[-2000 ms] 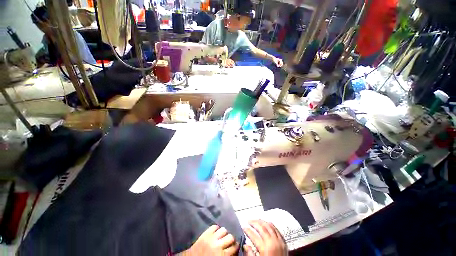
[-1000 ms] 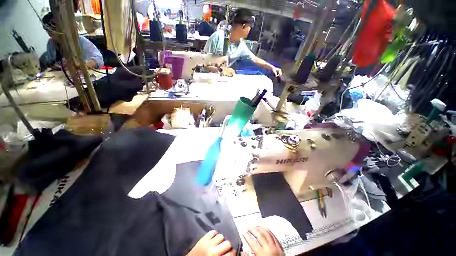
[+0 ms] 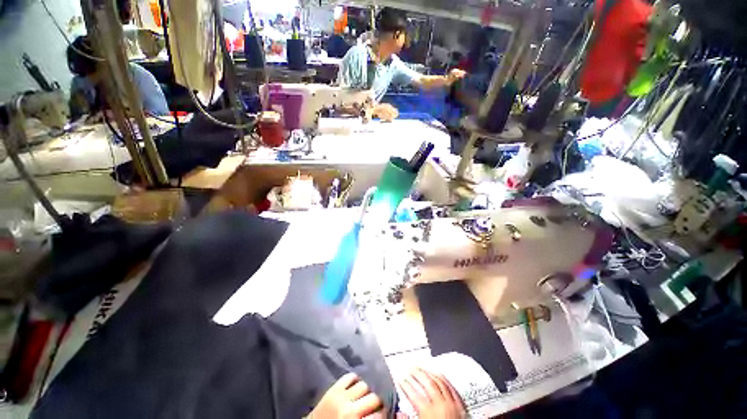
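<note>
A large dark grey-black cloth (image 3: 188, 327) lies spread to the left of the needle area of the cream-white sewing machine (image 3: 483, 254). My left hand (image 3: 350, 398) rests on the cloth's right part at the bottom edge, fingers curled. My right hand (image 3: 429, 394) lies beside it at the cloth's right edge, on the white table top. Both hands are cut off by the picture's lower edge. Whether the fingers pinch the cloth is unclear. The needle area is washed out by glare. A small black panel (image 3: 463, 327) lies flat under the machine arm.
A blue paddle shape (image 3: 341, 266) hangs over the cloth. A green holder (image 3: 393, 190) stands behind the needle. Small snips (image 3: 534, 329) stand right of the panel. A dark cloth bundle (image 3: 94, 254) lies at the far left. Two people sit at machines beyond.
The view has shifted slightly. My hands stay close together at the cloth's right edge, with the cloth almost unchanged. The person in the background has raised an arm.
</note>
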